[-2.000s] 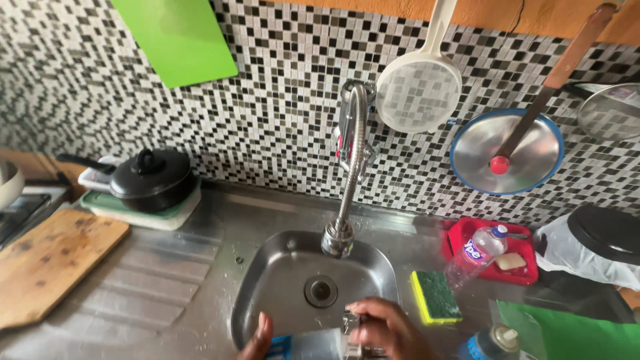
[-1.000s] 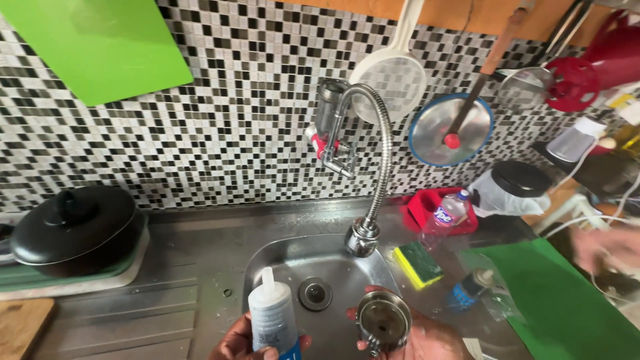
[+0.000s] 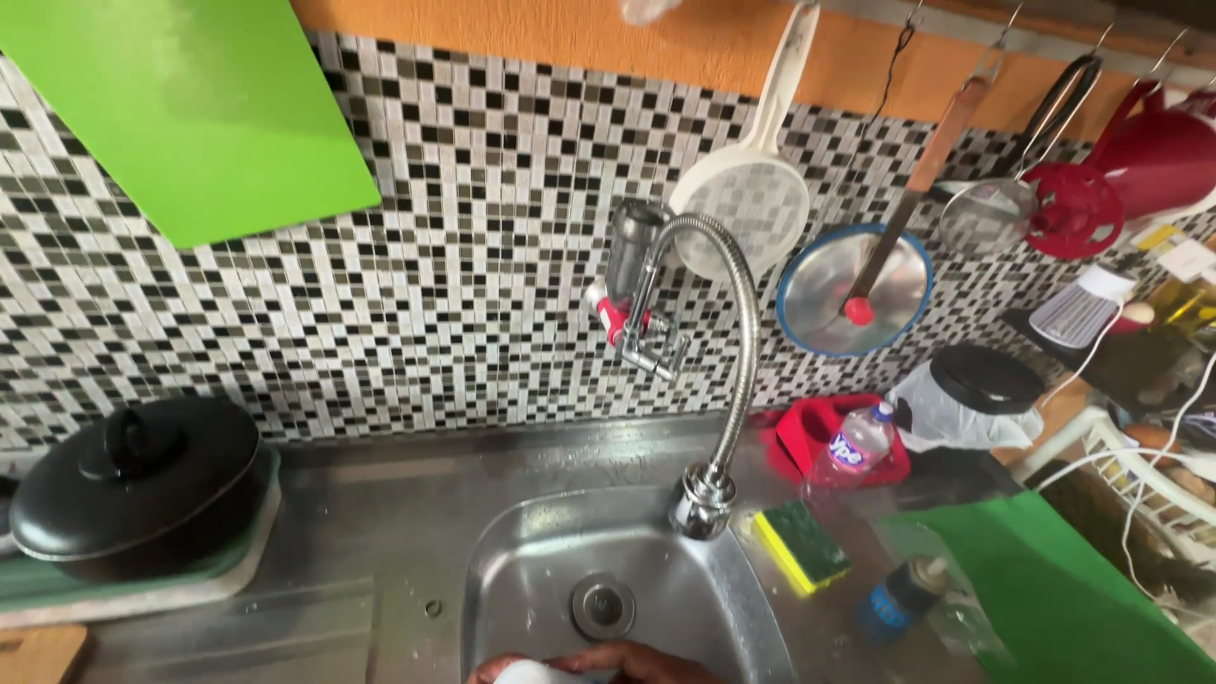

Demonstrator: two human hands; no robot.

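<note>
At the bottom edge of the head view, over the near part of the steel sink (image 3: 627,551), my left hand (image 3: 496,667) and my right hand (image 3: 635,659) meet around a whitish object (image 3: 534,673). Most of it and of both hands is cut off by the frame, so the fingers' full hold is hidden. The flexible metal faucet (image 3: 744,351) arches above, its spray head beside the sink's back right rim. Right of the sink lies a yellow and green sponge (image 3: 801,547), and beyond it a small bottle with a blue label (image 3: 902,598).
A red sink caddy (image 3: 807,437) holds an Ypê detergent bottle (image 3: 857,442). A lidded black pan (image 3: 138,484) stands on a tray at left; a wooden board (image 3: 43,654) is below it. A green mat (image 3: 1064,579) and bag-lined bin (image 3: 969,399) are at right. A strainer (image 3: 746,209) hangs above.
My hands, apart one second ago with a white bottle in the left and a round metal piece in the right, have come together at the bottom edge. The metal piece is out of sight.
</note>
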